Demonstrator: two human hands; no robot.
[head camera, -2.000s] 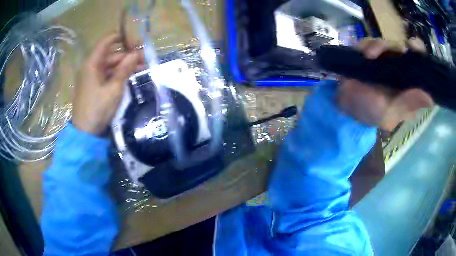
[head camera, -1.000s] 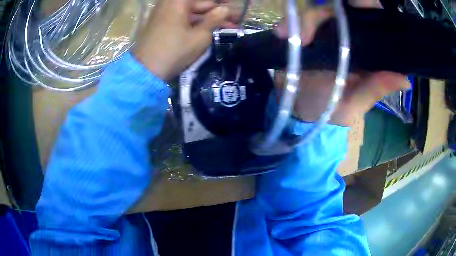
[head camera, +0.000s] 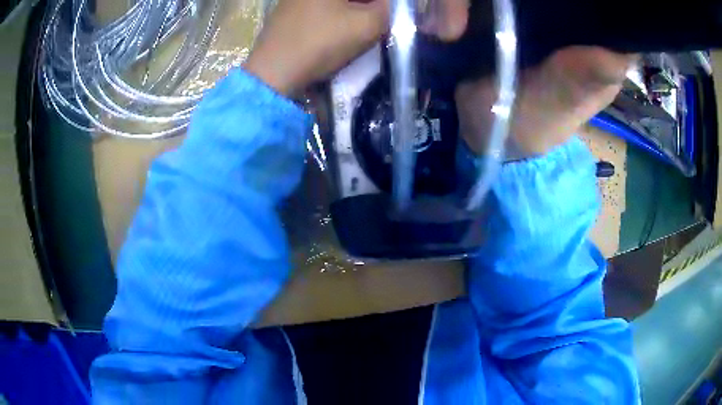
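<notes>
A round black housing (head camera: 370, 130) with a small pale part at its centre lies in the white fixture (head camera: 346, 162). A dark cover (head camera: 404, 229) is at the fixture's near edge. Two strands of clear cable (head camera: 503, 87) cross in front of the view. My right hand (head camera: 546, 99) holds the thick black electric screwdriver (head camera: 633, 25) over the housing's right and far side; its tip is hidden. My left hand (head camera: 328, 35) is at the housing's far left, cut by the top edge. Its fingertips are partly hidden, so what it holds is unclear.
A coil of clear cable (head camera: 119, 95) lies at the far left. A blue-edged tray (head camera: 661, 146) is at the right. Brown cardboard (head camera: 356, 294) and wrinkled plastic film (head camera: 317, 253) lie under the work. A blue-green floor with striped edging is at the lower right.
My right hand has brought the screwdriver from the tray side over the housing. My left hand stays by the housing's far side. The view has shifted, so the housing appears further right and higher.
</notes>
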